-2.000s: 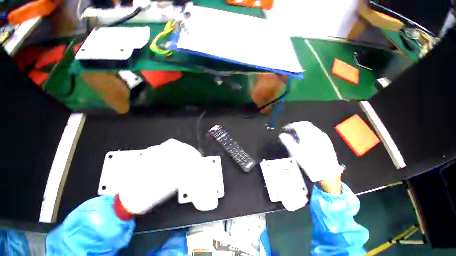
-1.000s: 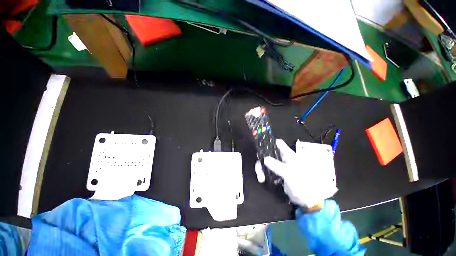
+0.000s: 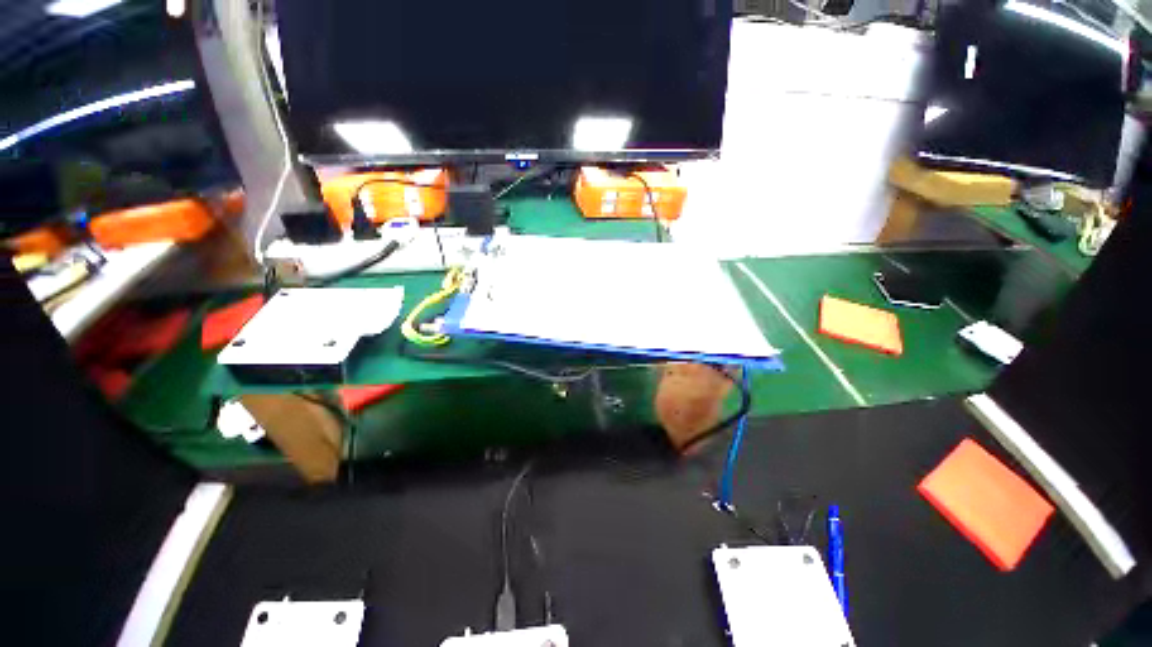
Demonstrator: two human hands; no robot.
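Observation:
Three white set-top boxes lie near the bottom edge of the view on the black mat: the left box (image 3: 303,624), the middle box (image 3: 512,638) and the right box (image 3: 781,597). All are cut off by the picture's edge. A black cable (image 3: 507,556) runs to the back of the middle box, its plug at the box. A blue marker pen (image 3: 835,556) lies just right of the right box. Neither hand is in view. The remote control does not show.
A green shelf (image 3: 809,284) holds a clipboard with papers (image 3: 619,297), a yellow cable (image 3: 433,308) and a white-topped box (image 3: 316,324). A dark monitor (image 3: 505,82) stands behind. An orange pad (image 3: 985,502) lies right on the mat. A blue cord (image 3: 734,461) hangs from the clipboard.
The view has tilted up, bringing the monitor in and pushing the boxes to the bottom edge. Both hands and the remote, which my right hand held, have left the picture.

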